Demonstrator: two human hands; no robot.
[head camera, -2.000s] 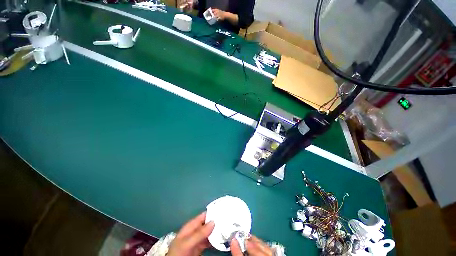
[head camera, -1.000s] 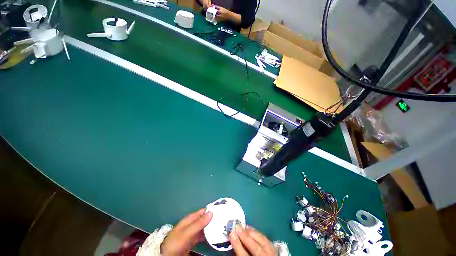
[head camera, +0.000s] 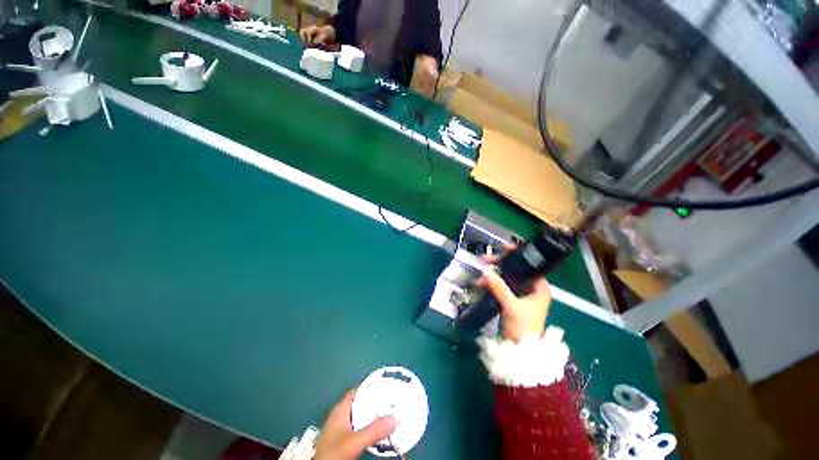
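My left hand (head camera: 346, 435) holds the white round housing (head camera: 391, 404) low in front of me, its thumb pressed on the face near the lower middle. Dark openings show at the housing's top, and a thin wire end shows at its bottom. My right hand (head camera: 519, 301) is wrapped around the black electric screwdriver (head camera: 530, 260), which slants over the grey-silver screw feeder (head camera: 439, 307). The screwdriver's tip is at the feeder's front; whether it touches a screw cannot be told. The motor in the housing is hidden or too small to tell.
My right sleeve partly covers the wired motor pile (head camera: 584, 382). Empty housings (head camera: 633, 422) lie at the right. Part-built units (head camera: 70, 97) stand upper left, another (head camera: 184, 72) on the conveyor. A black cable (head camera: 629, 193) loops overhead. A person (head camera: 395, 36) sits across.
My right hand has left the housing and taken hold of the screwdriver. My left hand still holds the housing, its thumb now on the face. The person across has put a white piece down. The view has shifted.
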